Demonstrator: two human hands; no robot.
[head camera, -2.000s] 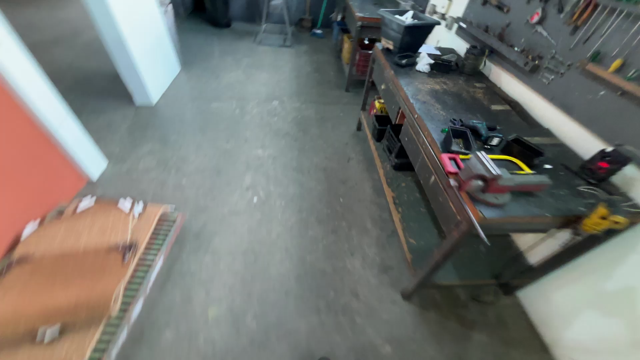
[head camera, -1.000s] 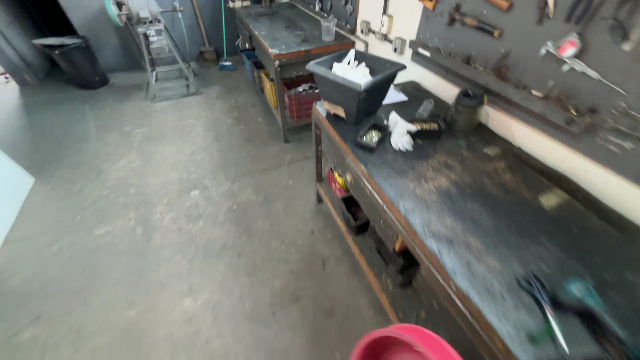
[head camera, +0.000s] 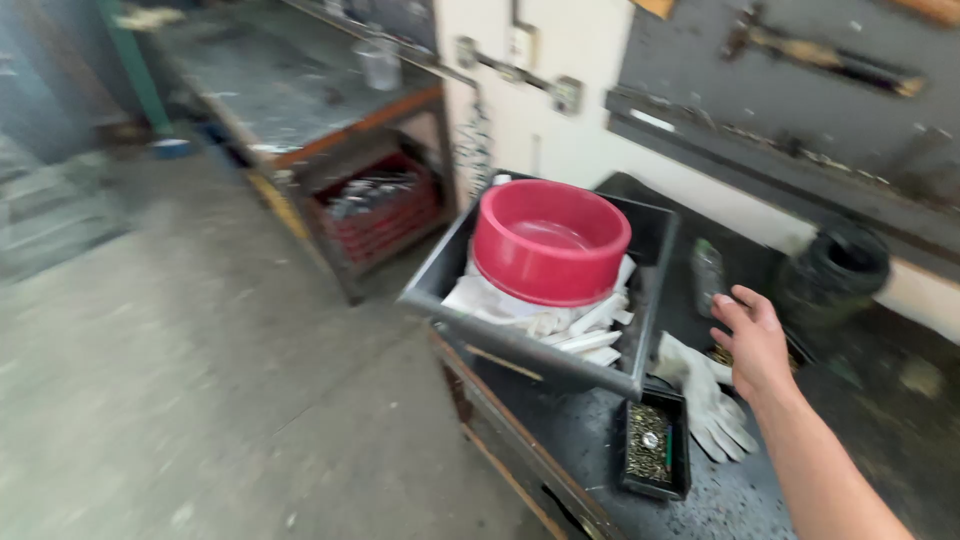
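My right hand (head camera: 752, 341) reaches in from the lower right over the workbench, fingers apart and nothing in it. Beside its fingertips lies a small clear plastic bottle (head camera: 707, 276); whether they touch I cannot tell. A pale work glove (head camera: 709, 397) rests just left of the hand, next to a black bin of small metal parts (head camera: 649, 442). Farther left, a red round plastic bowl (head camera: 551, 244) sits on white cloths or gloves (head camera: 592, 337) inside a large dark plastic bin (head camera: 525, 349). My left hand is out of view.
A dark cylindrical container (head camera: 836, 274) stands right of the bottle near the wall. A hammer (head camera: 817, 56) hangs on the tool board. Behind is a second bench (head camera: 285, 82) with a plastic cup (head camera: 379, 64) on top and a red crate (head camera: 382, 217) below. Concrete floor (head camera: 225, 390) lies to the left.
The view has moved closer to the large dark bin. The red bowl, at the bottom edge one second ago, is now in that bin. My right hand has come into view.
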